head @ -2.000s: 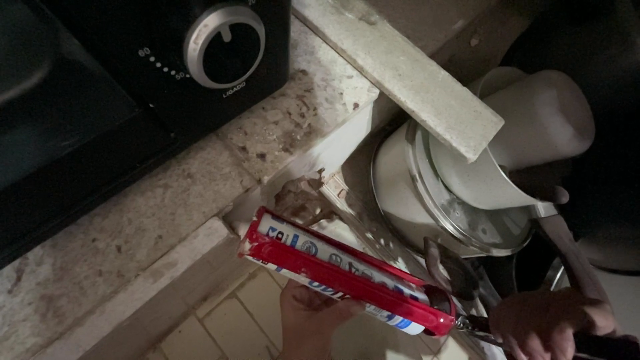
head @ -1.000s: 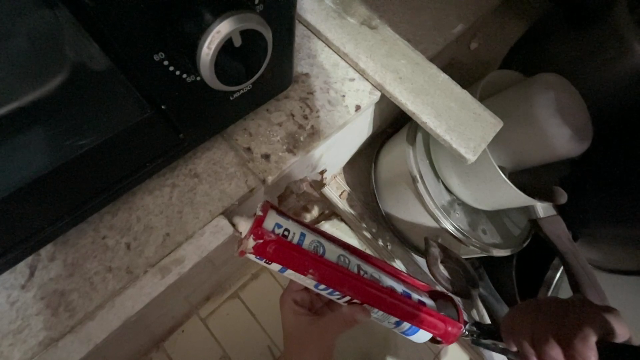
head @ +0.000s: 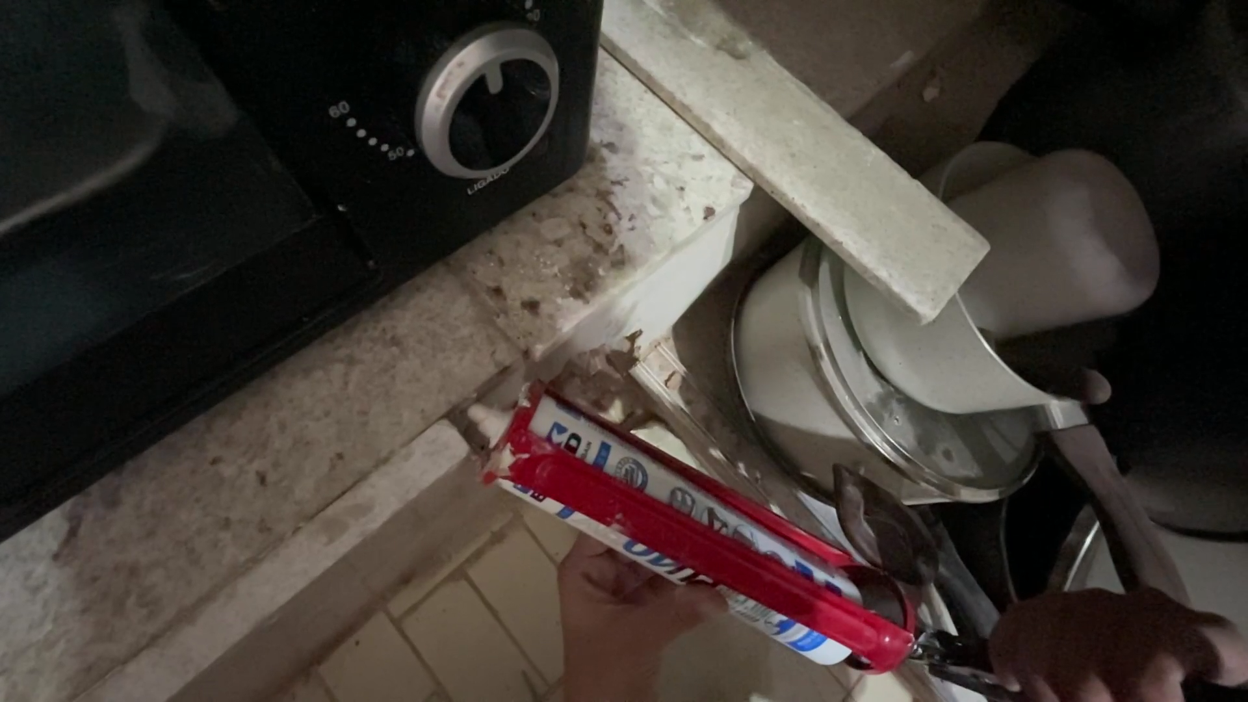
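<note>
A red caulking gun (head: 702, 536) lies diagonally across the lower middle, loaded with a white sealant cartridge (head: 673, 487) bearing blue writing. Its pale nozzle (head: 487, 421) points up-left, at the corner where the stone counter's edge (head: 429, 458) meets a white side piece. From below, my left hand (head: 624, 609) supports the gun's frame near the middle, its fingers partly hidden behind it. My right hand (head: 1102, 643) is closed around the gun's dark handle at the lower right, with the trigger mostly hidden.
A black appliance with a silver dial (head: 487, 100) stands on the counter at upper left. A stone strip (head: 799, 146) juts out over stacked pots with a glass lid (head: 936, 429) and a white pan (head: 975, 361). Broken edging (head: 619, 366) lies behind the gun. Tiles (head: 458, 634) show below.
Both hands keep their hold on the caulking gun. The gun has shifted slightly to the right and down since the earliest frame.
</note>
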